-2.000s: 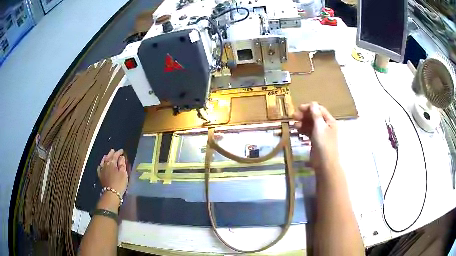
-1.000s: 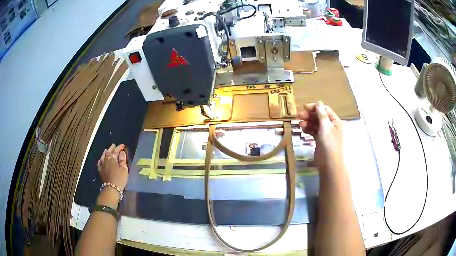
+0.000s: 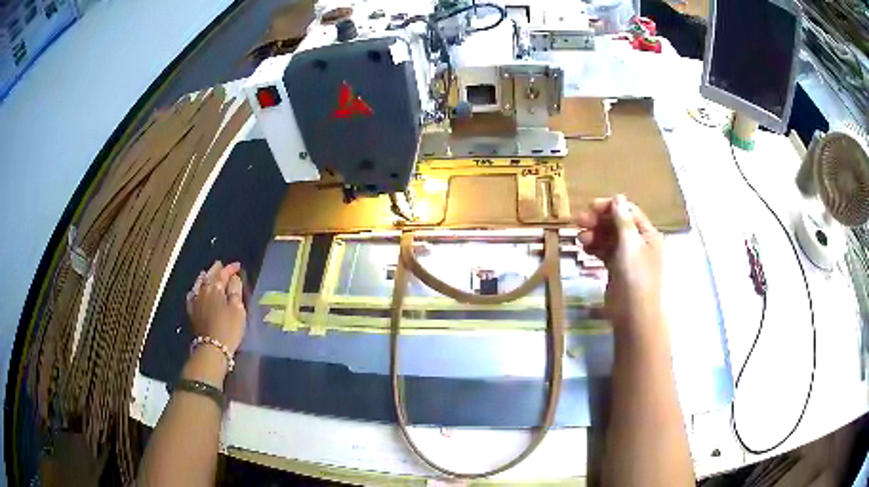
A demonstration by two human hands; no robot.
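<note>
The brown strap handles [image 3: 557, 352] hang in two loops, one short and one long, from the front edge of the yellow-gold clamp frame [image 3: 484, 169]. The frame lies on a brown bag panel [image 3: 624, 171] under the lit needle area of the sewing machine head [image 3: 353, 105]. My left hand [image 3: 217, 302] rests with fingers slightly spread on the black mat's right edge, holding nothing. My right hand [image 3: 621, 238] is raised just right of the frame, thumb and fingertips together. Whether something small is between its fingertips cannot be seen.
Below the straps lies a template plate [image 3: 467, 357] with yellow tape guides [image 3: 448, 319]. A bundle of brown strips [image 3: 114, 276] lies at left beside the black mat [image 3: 214, 224]. At right are a screen [image 3: 753, 57], a small fan [image 3: 838, 181], a black cable [image 3: 810, 314] and reddish-handled snips [image 3: 756, 266].
The whole view has shifted slightly, with the machine appearing further right. My left hand has moved up a little on the mat. My right hand keeps almost the same pose beside the frame.
</note>
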